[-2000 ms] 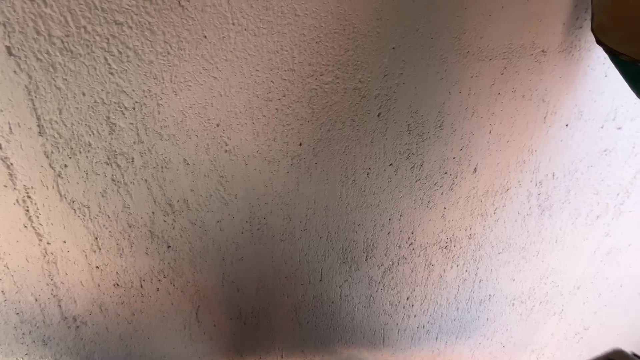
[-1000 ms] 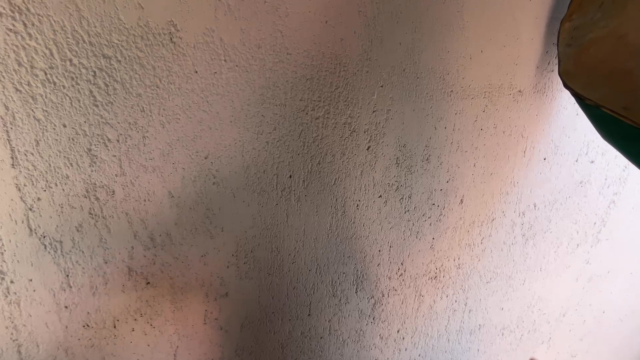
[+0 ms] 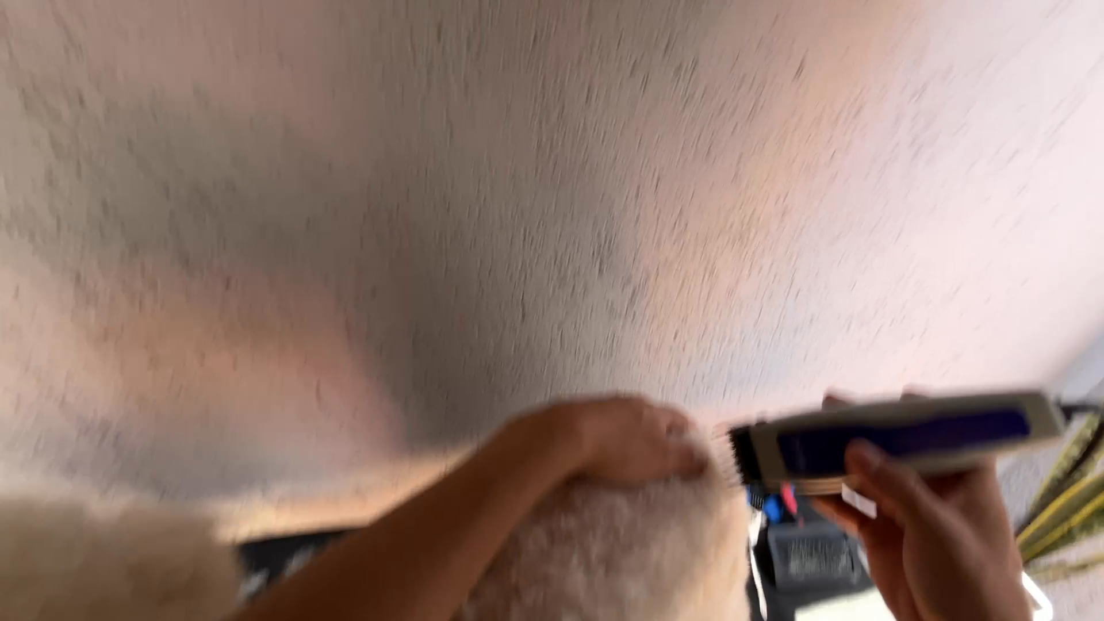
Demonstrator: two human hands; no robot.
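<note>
My left hand reaches in from the bottom and rests on top of a pale, curly-furred animal, its fingers bent over the fur; the animal's face cannot be made out. At the right, my right hand is closed around a corded electric hair clipper with a light body and a dark blue panel. The clipper's dark comb-like head points left, close beside the fur near my left fingertips; whether it touches cannot be told. More pale fur shows at the bottom left, blurred.
A rough plastered wall fills most of the view behind the hands. Beneath the clipper lie a dark box-like item and small blue and red things. Long yellow-green leaves stand at the right edge.
Both hands, the clipper and the furry animal have come into view. The brown and green object at the top right is out of view. The view has shifted.
</note>
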